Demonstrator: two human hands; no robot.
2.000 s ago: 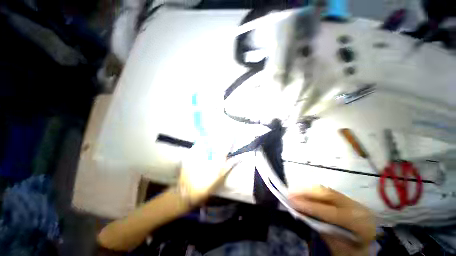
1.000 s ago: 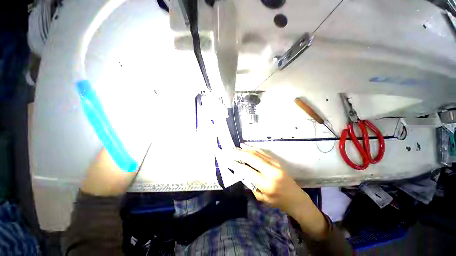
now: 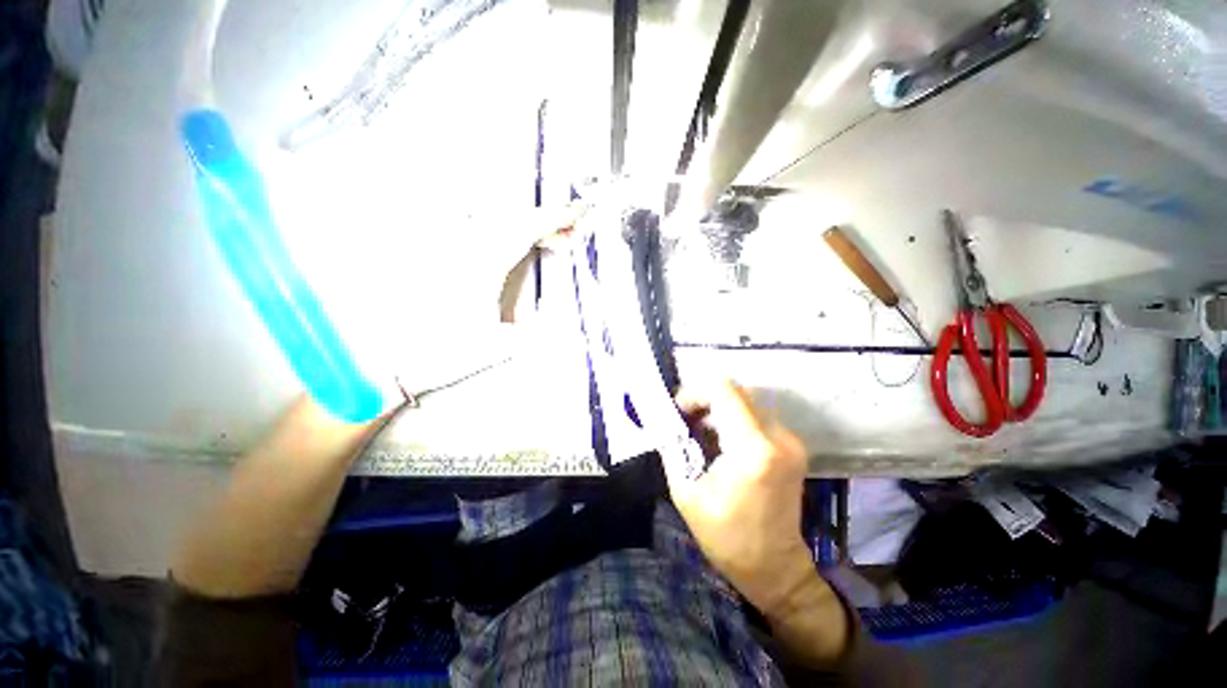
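The dark panel (image 3: 653, 303) lies under the machine's needle area and runs down to the front edge of the table, its dark end hanging over. The white piece (image 3: 616, 303) with dark marks lies along it. My right hand (image 3: 740, 484) grips the lower right side of the pieces, fingers bent. My left hand (image 3: 451, 356) reaches in from the left toward the needle area; glare washes out most of it, so its hold cannot be made out. The presser foot area is also washed out by glare.
A blue-sleeved lamp (image 3: 276, 276) crosses above my left wrist. A wooden-handled awl (image 3: 861, 265) and red-handled scissors (image 3: 989, 363) lie right of the needle. The off-white machine head (image 3: 861, 148) is overhead. A blue basket (image 3: 962, 612) shows below the table edge.
My right hand has moved slightly right and down along the pieces. The white piece and panel now spread in a wider curve. A brownish strip or fingertip now shows left of the needle area.
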